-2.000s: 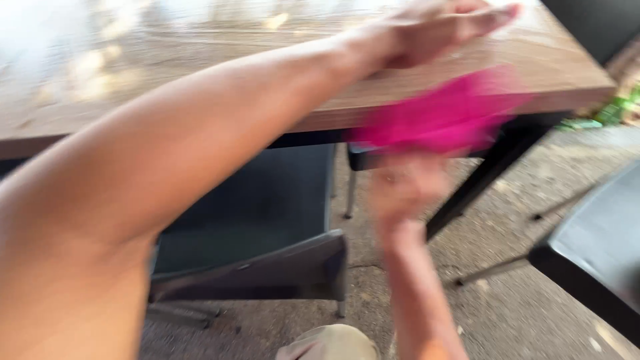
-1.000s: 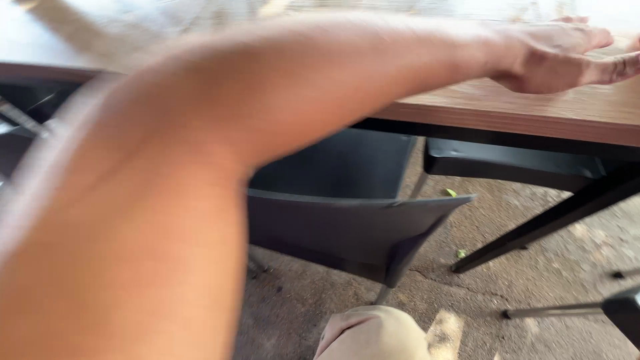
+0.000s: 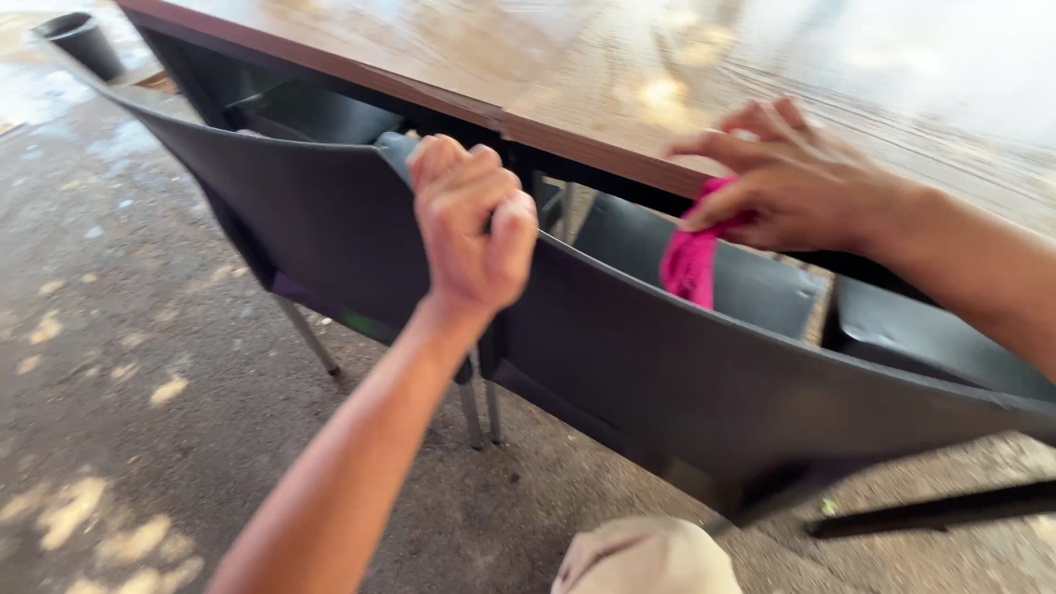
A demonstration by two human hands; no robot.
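Note:
My left hand (image 3: 474,219), its fingers curled, is at the adjoining top corners of two dark chair backs. A small blue-grey thing (image 3: 398,153) shows just beside its knuckles; whether the hand holds it or a chair edge cannot be told. My right hand (image 3: 784,186) has a bright pink cloth (image 3: 693,256) between thumb and fingers, at the edge of a wood-topped table (image 3: 577,91). The cloth hangs down behind the right chair back (image 3: 660,379), which hides its lower end. The left chair back (image 3: 305,231) stands alongside.
Dark chair seats (image 3: 742,280) are partly under the table. A dark cup-shaped container (image 3: 82,45) is at the upper left. Below are rough ground (image 3: 206,462), metal chair legs, a dark slanting leg (image 3: 932,510) at the right and my clothed knee (image 3: 648,557).
My left hand, earlier stretched out over the tabletop, is now curled at the chair backs. My right hand, out of view one second ago, shows again with the pink cloth. The view has swung left.

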